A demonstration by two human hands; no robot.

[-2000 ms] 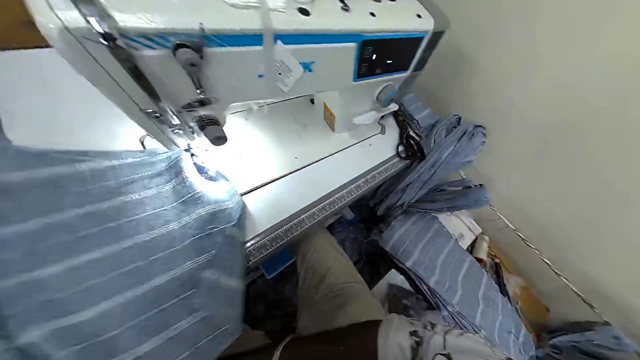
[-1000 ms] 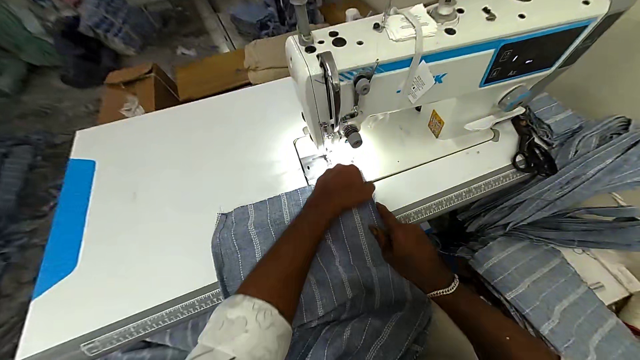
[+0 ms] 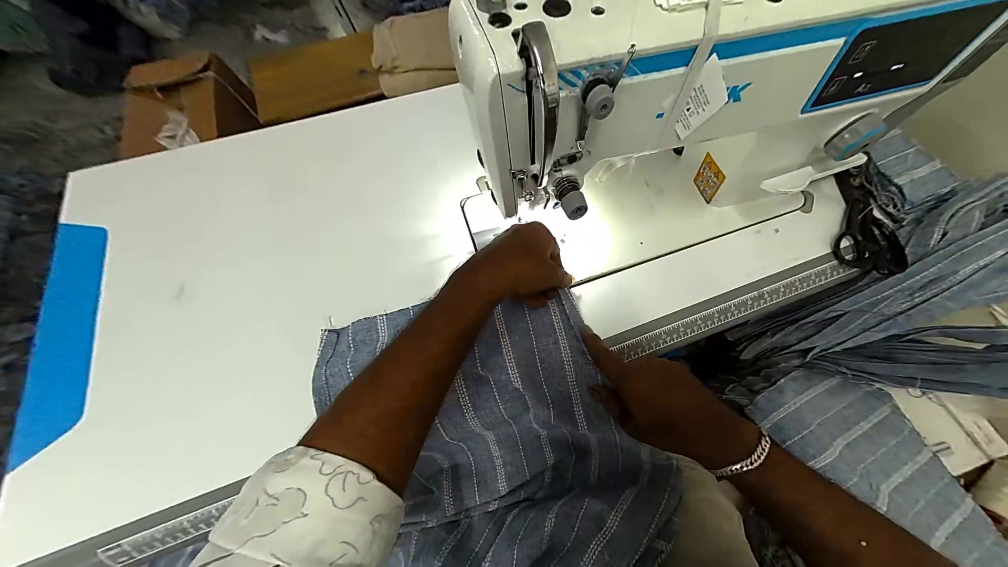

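Note:
A blue striped woven fabric (image 3: 504, 394) drapes from the white sewing machine (image 3: 709, 102) table over the front edge onto my lap. My left hand (image 3: 524, 264) grips the fabric's upper edge just in front of the machine's needle area; the needle itself is hidden. Lower and to the right, my right hand (image 3: 646, 394) holds the fabric's right edge between thumb and fingers. The machine's lamp lights the bed beside my left hand.
A ruler strip (image 3: 732, 311) runs along the front edge of the white table (image 3: 236, 276). Black scissors (image 3: 862, 236) lie at the right end, beside more striped fabric (image 3: 850, 433). Cardboard boxes (image 3: 181, 102) stand behind the table. A blue patch (image 3: 59, 339) marks its left side.
Two seconds ago the fabric lay at the left with neither hand plainly visible; now both hands are on it below the machine head. Since one second ago the hands have barely moved. The view has shifted.

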